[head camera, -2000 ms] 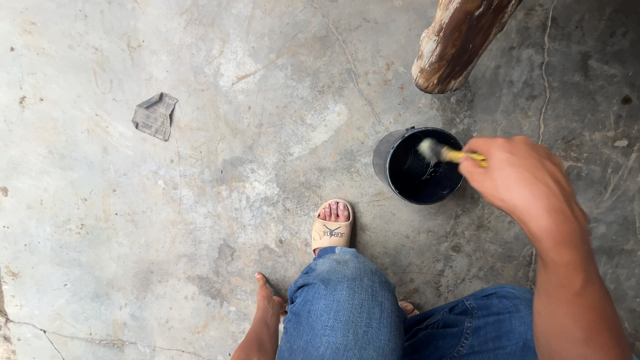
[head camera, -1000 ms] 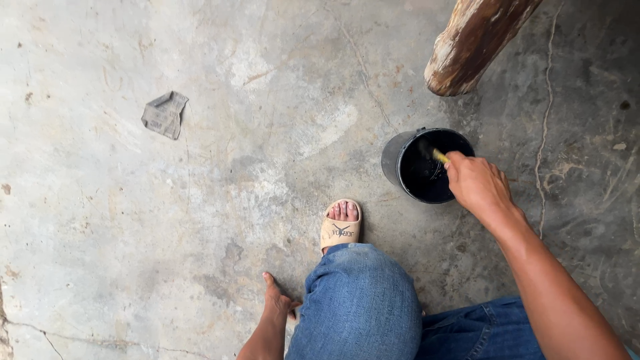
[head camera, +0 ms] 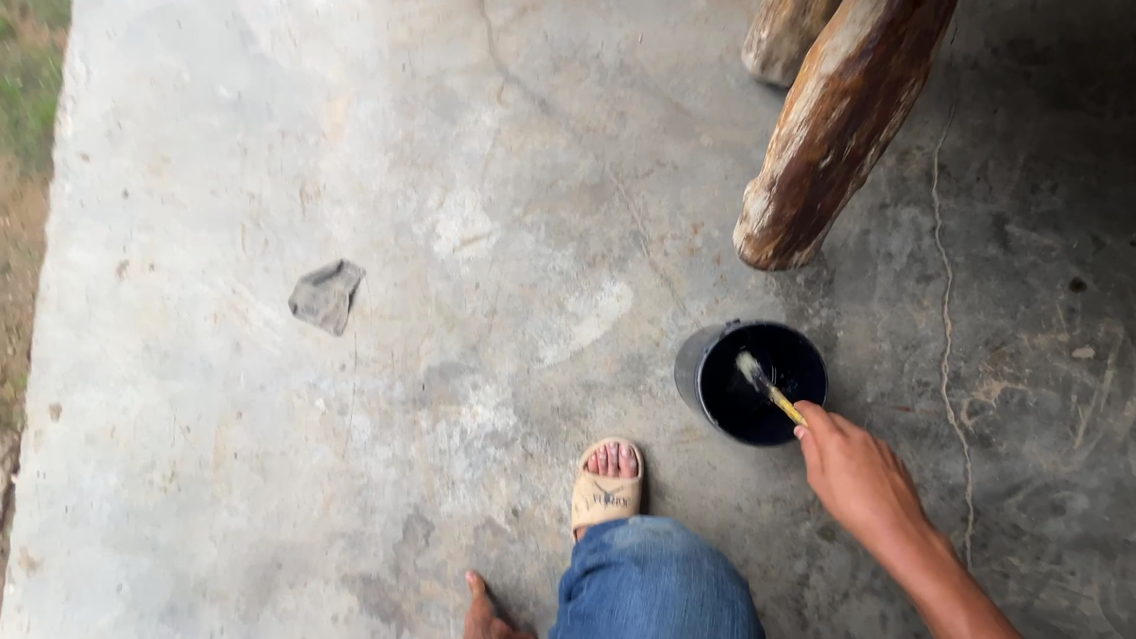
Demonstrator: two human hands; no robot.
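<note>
My right hand (head camera: 852, 470) grips the yellow handle of a paintbrush (head camera: 770, 389). Its pale bristles point up and left over the mouth of a black bucket (head camera: 692, 368), whose inside is dark; whether the bristles touch anything inside I cannot tell. At the bottom edge, left of my knee, my left hand (head camera: 486, 612) shows only in part, one digit stretched out, with nothing visible in it. Most of that hand is cut off by the frame.
Above the bucket a thick brown wooden log or leg (head camera: 834, 142) slants down, with a second wooden piece (head camera: 781, 40) behind it. A grey scrap (head camera: 327, 297) lies on the cracked concrete floor (head camera: 399, 177). My sandaled foot (head camera: 611, 488) is left of the bucket. Grass and soil border the slab at far left.
The brush has gone from being partly hidden by my right hand to showing more of its handle and bristles over the bucket. The view has shifted, bringing in the grassy edge and the second wooden piece.
</note>
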